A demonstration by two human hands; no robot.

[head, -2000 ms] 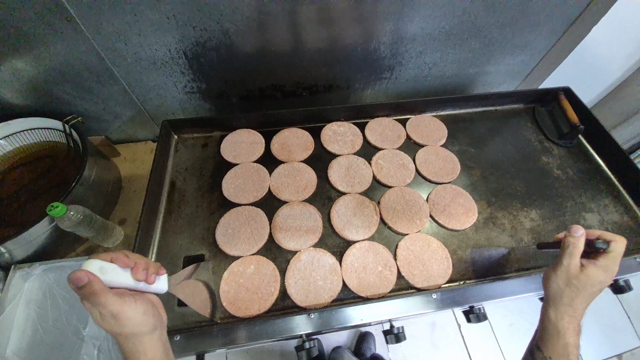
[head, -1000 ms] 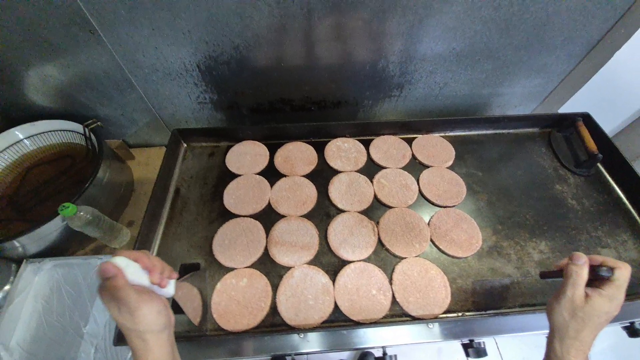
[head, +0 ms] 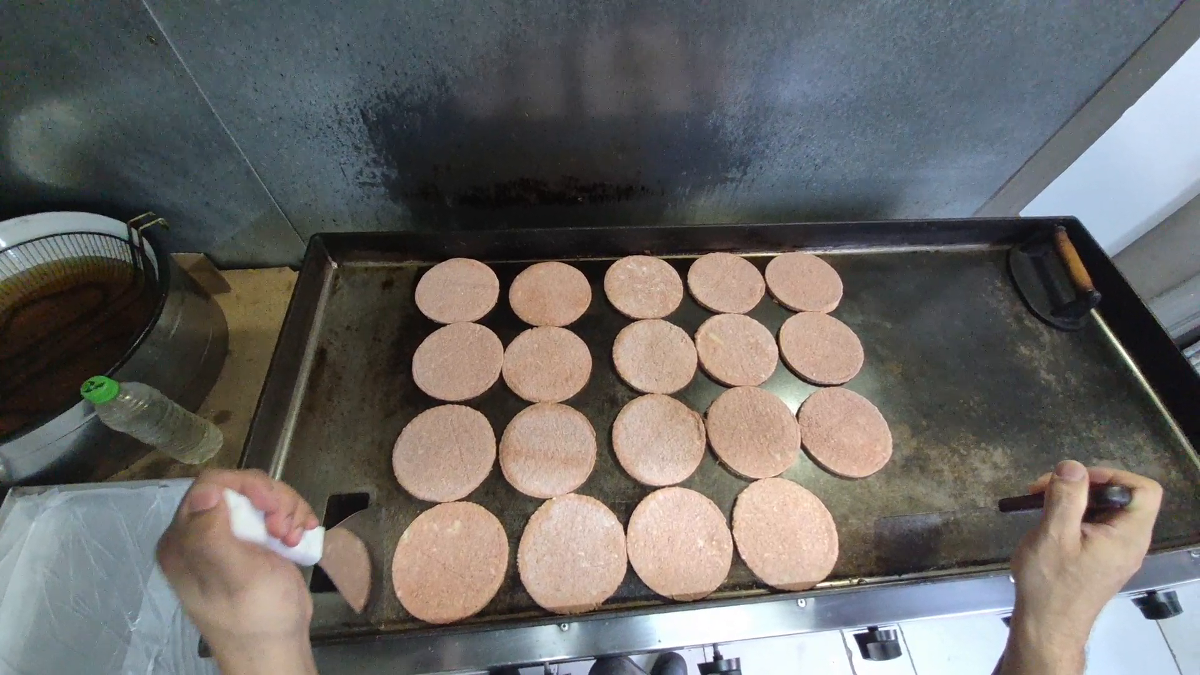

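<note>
My left hand point(head: 239, 562) grips the white handle point(head: 272, 528) of a scraper; its blade point(head: 347, 567), partly hidden, lies over the front left corner of the flat-top griddle point(head: 956, 375), by a dark opening point(head: 347, 511). On the right, my right hand point(head: 1083, 539) holds a spatula by its dark handle point(head: 1022, 503), with the dim blade point(head: 923, 536) low over the griddle's front right part. Several round raw burger patties point(head: 450, 561) lie in rows between the hands, some touching. The closest patty to the scraper is the front left one.
A grill press point(head: 1059, 281) with a wooden handle sits at the back right corner. At left stand a metal pot point(head: 192, 328) of dark liquid with a wire basket point(head: 66, 246) and a green-capped plastic bottle point(head: 164, 422). Clear plastic point(head: 84, 572) covers something at front left. Knobs point(head: 878, 642) line the front.
The left hand has turned the scraper, so that less of its blade shows than two seconds ago. The patties have kept their arrangement. The view has shifted slightly.
</note>
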